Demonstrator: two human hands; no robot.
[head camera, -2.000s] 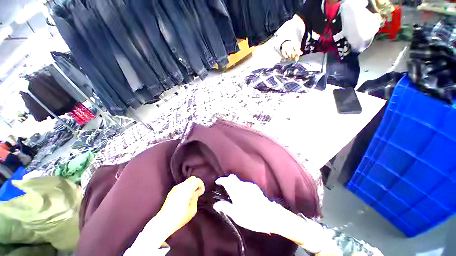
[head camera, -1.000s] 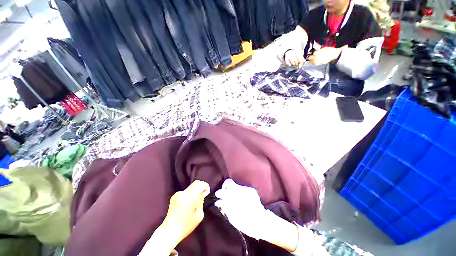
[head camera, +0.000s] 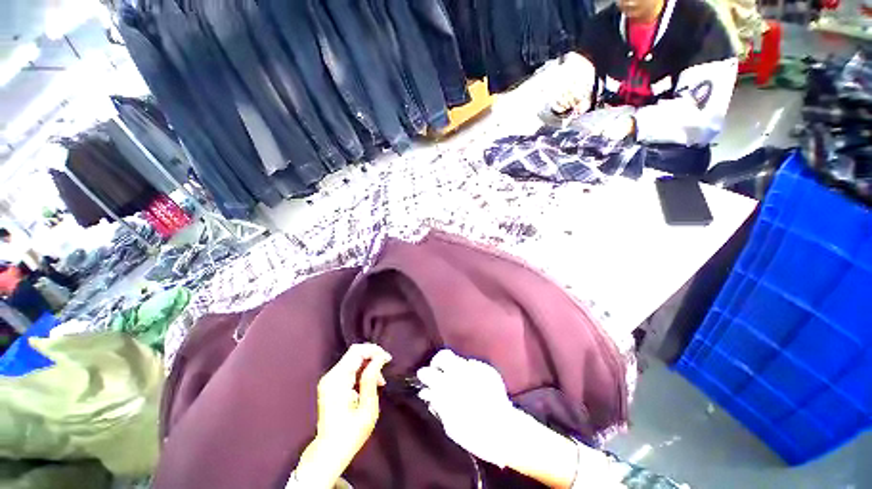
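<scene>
A plaid jacket (head camera: 316, 239) lies with its smooth maroon lining (head camera: 277, 382) uppermost in front of me. A dark round hollow (head camera: 394, 320) in the lining opens just beyond my hands. My left hand (head camera: 349, 396) looks bare; its thumb and fingertips are bent together over the hollow's near edge, and anything between them is too fine to see. My right hand (head camera: 473, 401), white and apparently gloved, is just right of it, fingers curled around a small dark tool (head camera: 411, 382), mostly hidden. The two hands are a little apart.
A dark phone (head camera: 683, 201) lies on the white table (head camera: 621, 248). A person (head camera: 660, 76) handles dark plaid cloth (head camera: 564, 156) at the far end. A blue crate (head camera: 784, 315) stands right. Jeans (head camera: 306, 86) hang beyond the table; pale green sacks (head camera: 81, 401) lie left.
My left hand has drawn slightly left, away from my right hand, and turned more upright. My right hand stays by the hollow. The jacket lies much the same; the view has shifted slightly.
</scene>
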